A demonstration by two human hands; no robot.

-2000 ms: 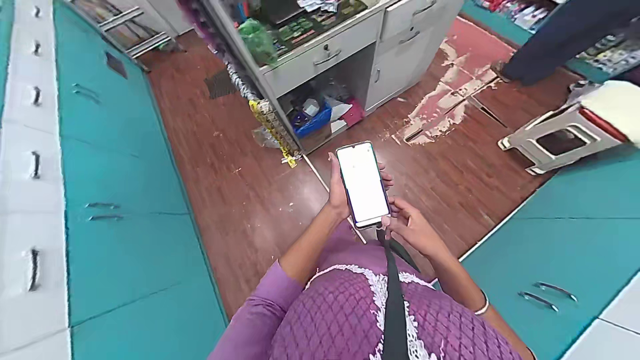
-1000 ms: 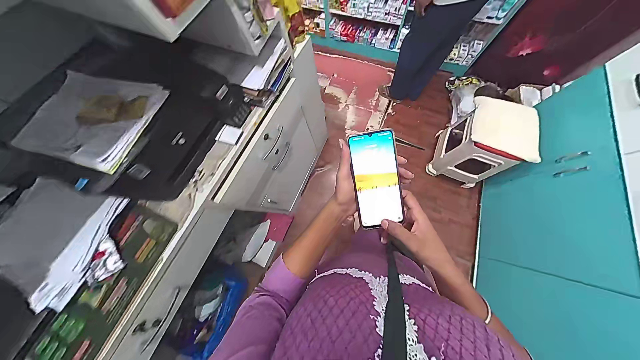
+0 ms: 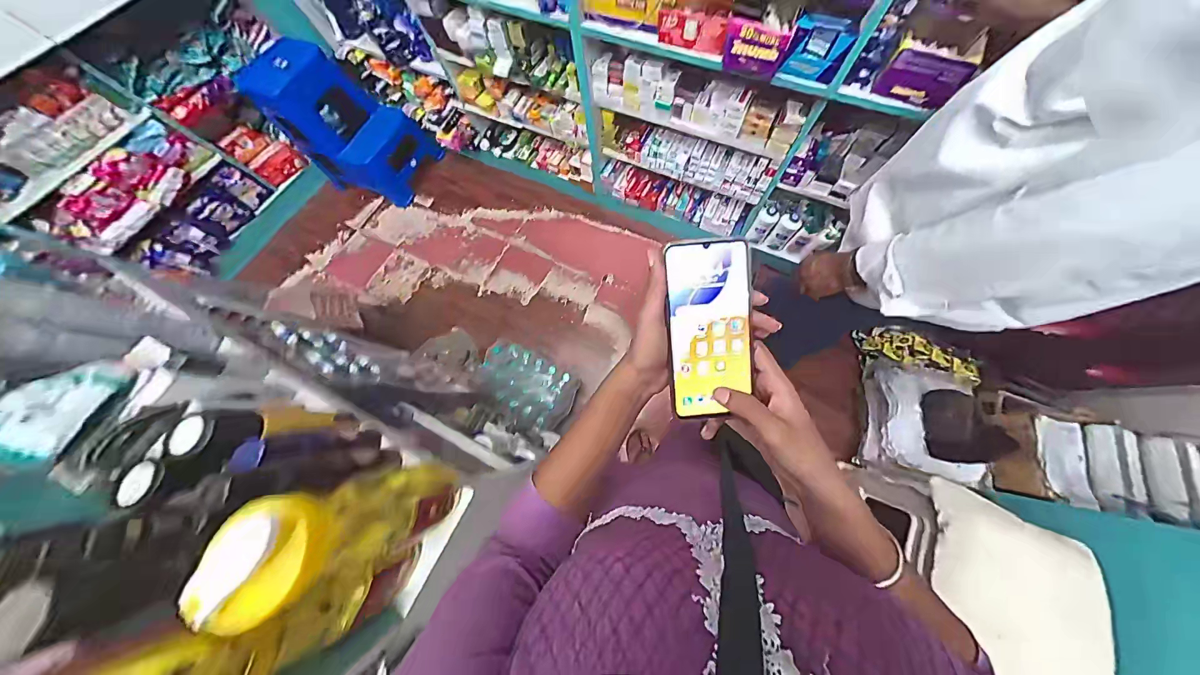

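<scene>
A smartphone (image 3: 710,328) with a lit screen of app icons lies upright between my two hands, in front of my purple lace-trimmed top. My left hand (image 3: 653,328) grips it from the left side and behind, with fingertips showing past its right edge. At the phone's lower right, my right hand (image 3: 773,408) has its thumb on the bottom of the screen, its other fingers partly hidden below the phone. A black strap (image 3: 739,562) hangs down my front beneath the phone.
Shelves of boxed goods (image 3: 694,164) line the far wall. A blue plastic step stool (image 3: 342,122) stands at upper left. Another person in a white garment (image 3: 1022,178) is close on the right. A cream cushion (image 3: 1017,581) lies lower right; a blurred display counter fills the lower left.
The view has swung far across the shop, to the shelves and the other person. The phone's screen went from mostly white to app icons. Both hands have stayed at the phone.
</scene>
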